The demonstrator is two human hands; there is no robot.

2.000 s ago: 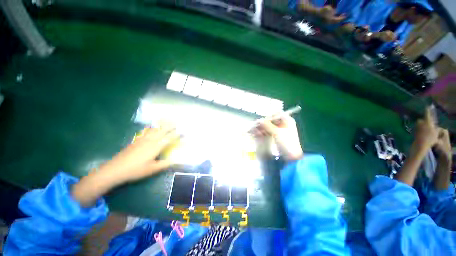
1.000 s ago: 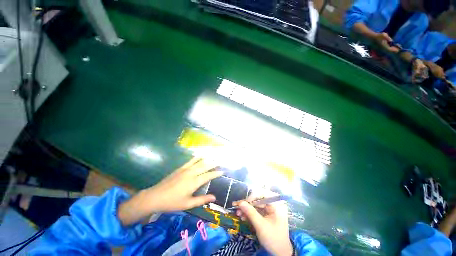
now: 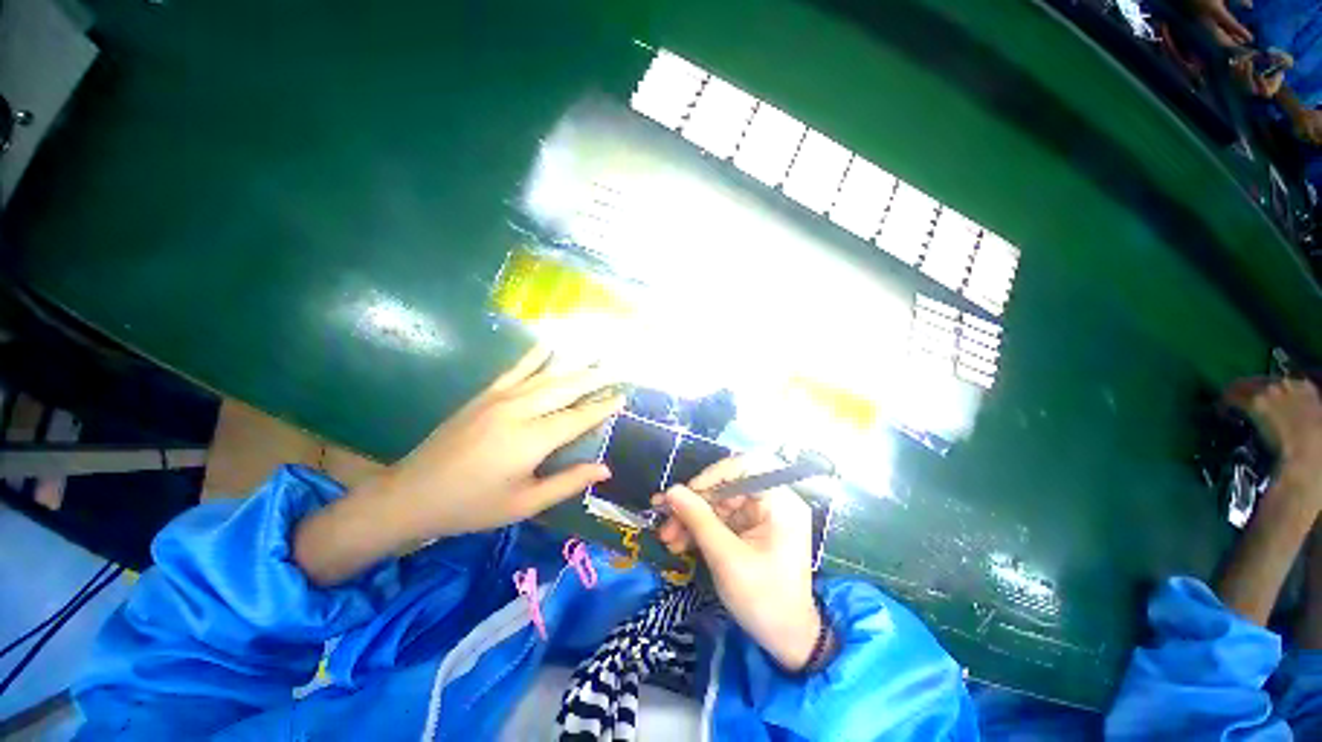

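Observation:
Dark display modules [image 3: 637, 457] with pale edges lie side by side near the bench's front edge. Orange-yellow flex tails [image 3: 629, 547] stick out on their near side. My left hand [image 3: 486, 447] lies with fingers spread at the modules' left side, fingertips at their edge, holding nothing visible. My right hand [image 3: 747, 544] is over the modules and holds a dark pen-like tool [image 3: 776, 477]. The tool's tip is near the modules' near edge, by the left flex tails. My right hand hides the right-hand modules in part.
A glaring sheet [image 3: 580, 181] lies beyond the modules, with a yellow film [image 3: 555, 289] at its left. A row of white rectangles [image 3: 816, 167] runs along its far side. Pale strips [image 3: 957, 344] lie at its right. A neighbour's hand [image 3: 1283, 420] and small dark parts are at right.
The view has shifted, so the sheet sits higher in the picture. Since two seconds ago, both my hands have come from the sheet to the modules. The right still holds the tool.

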